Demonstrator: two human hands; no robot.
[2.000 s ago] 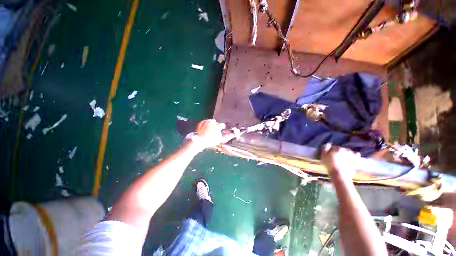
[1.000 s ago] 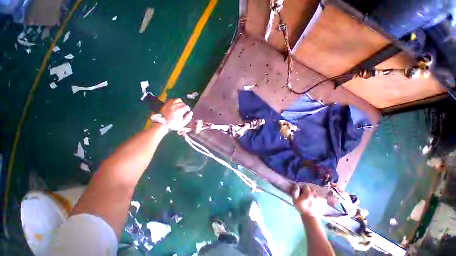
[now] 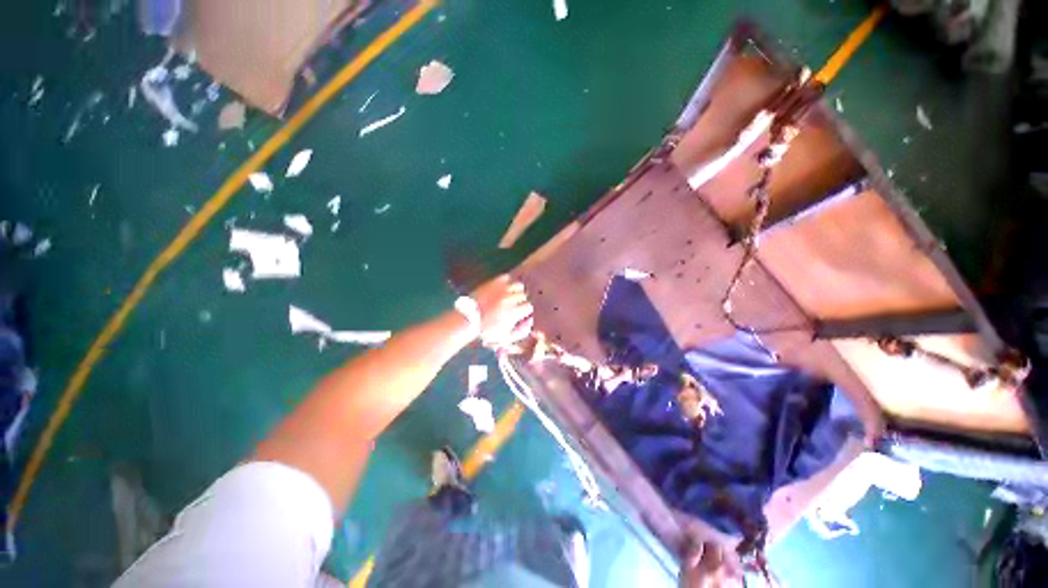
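Observation:
The brown load platform (image 3: pixel 644 218) lies tilted across the right half, with raised sides at the upper right. My left hand (image 3: pixel 503 312) is closed on its near left corner, where a knotted sling (image 3: pixel 592 370) and a pale cord (image 3: pixel 560 431) meet. My right hand (image 3: pixel 707 565) is at the platform's near edge at the bottom of the picture, partly cut off and blurred; its fingers seem to lie on the rim. Dark blue cloth (image 3: pixel 736 419) lies crumpled on the platform, with the hook end of the slings above it.
The green floor (image 3: pixel 379 247) has curved yellow lines (image 3: pixel 161 258) and scattered pale scraps (image 3: pixel 267 253). A cardboard sheet (image 3: pixel 259 46) lies at the upper left. My shoe shows below my left hand. A whitish crumpled piece (image 3: pixel 864 488) lies by the platform's right edge.
The platform has swung round in view, its raised sides now farther right and lower. My left hand stays at its corner. My right hand has moved down to the picture's edge. The cardboard has come into fuller view.

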